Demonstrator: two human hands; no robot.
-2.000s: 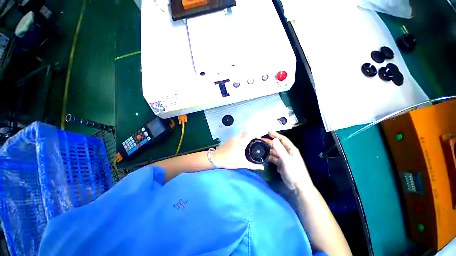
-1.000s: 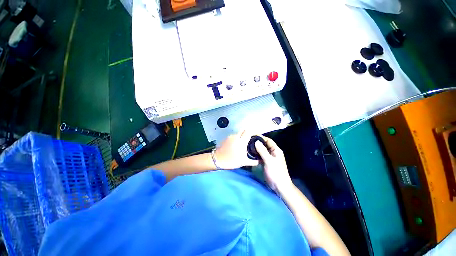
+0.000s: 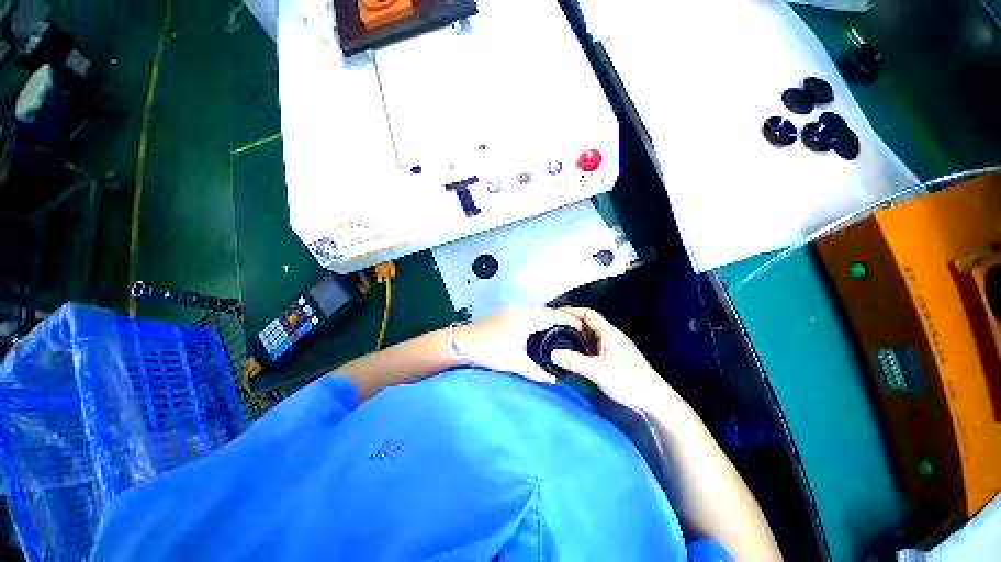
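A round black housing [image 3: 558,347] is held between both hands, low in the middle of the view, in front of the blue-clothed body. My left hand [image 3: 507,340] grips it from the left side. My right hand [image 3: 610,364] grips it from the right, with the thumb on the housing's face and the fingers around its far edge. The underside of the housing is hidden by the hands. Several black disc covers [image 3: 819,133] lie in a loose group on the white sheet [image 3: 703,143] at the right.
White bench machine [image 3: 494,110] with a red button stands ahead, the grey-white plate [image 3: 527,261] under its front edge. Orange holding jig [image 3: 386,11] sits on top. Orange press fixture [image 3: 933,307] is at right. Handheld keypad unit [image 3: 302,318] and blue plastic crate [image 3: 165,379] are at left.
The view has shifted slightly. The right hand first held the housing's edge, then moved its thumb onto the face and now wraps further around it. The housing stays in both hands.
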